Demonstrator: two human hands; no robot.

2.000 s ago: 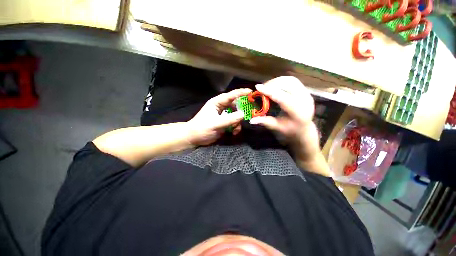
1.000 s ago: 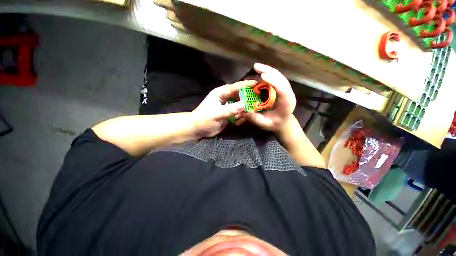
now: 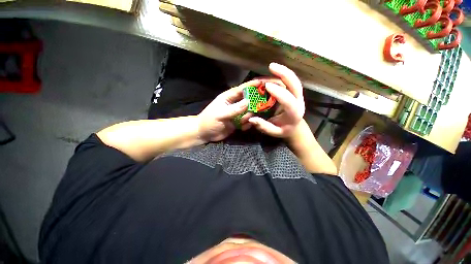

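My left hand (image 3: 222,114) holds a bright green perforated unit (image 3: 256,99) over my lap, dotted face up. More green shows below its fingers. My right hand (image 3: 287,103) grips a red loop (image 3: 266,104) at the unit's right side, its fingers partly covering the loop. Whether the loop is seated in the unit cannot be told. A single red loop (image 3: 394,48) lies on the tan board sheet (image 3: 330,31). Green units with red loops (image 3: 431,20) stand in rows at the upper right.
Units without loops (image 3: 437,98) lie in rows at the bench's right. A clear plastic bag of red loops (image 3: 379,161) sits low at the right. The stacked sheets' edge (image 3: 310,64) runs just beyond my hands. A red stool (image 3: 19,67) stands on the floor at left.
My right hand's fingers have closed in over the red loop, which now lies lower against the green unit instead of standing out from its right side.
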